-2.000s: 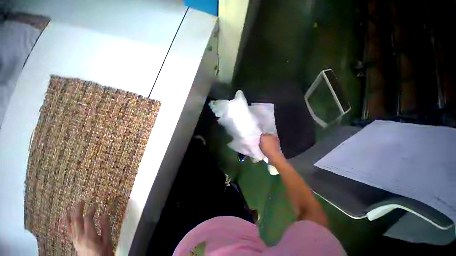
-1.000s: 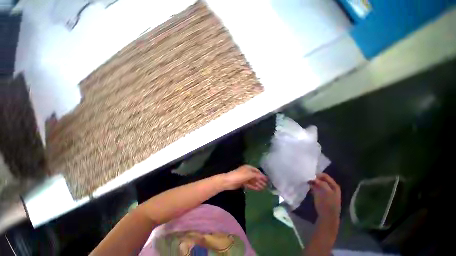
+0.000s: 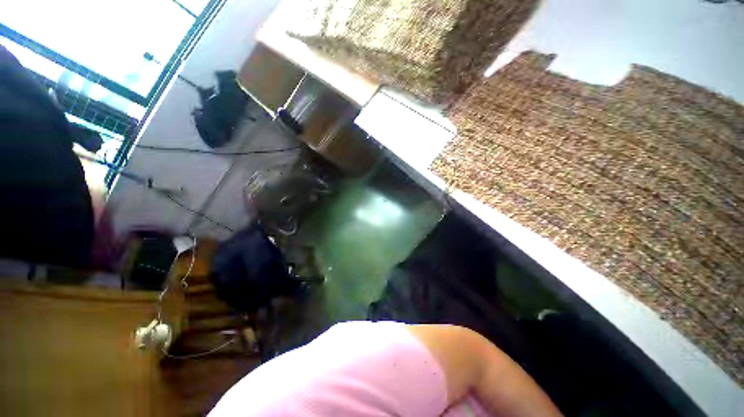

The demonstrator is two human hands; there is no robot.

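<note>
A brown-gold tweed cut panel (image 3: 604,179) lies flat on the white table (image 3: 563,248) at the right, cut off by the picture's right edge. Its far edge has a stepped notch. A thick tweed stack (image 3: 383,41) sits at the table's left end, close beside the panel. My pink sleeve and a bare upper arm show at the bottom, the arm running down out of the picture. Both my hands are outside the picture, so what they hold is hidden. No white interlining shows.
A dark-clad person (image 3: 41,171) is at the left edge. A fan-like round object (image 3: 285,195) stands on the floor past the table's end, near a dark bundle (image 3: 249,265). A wooden surface (image 3: 73,350) is at lower left, a bright window (image 3: 90,41) at upper left.
The view has swung left, away from the blue press. Both my hands and the white interlining have gone out of the picture. The stack, window and floor area now show.
</note>
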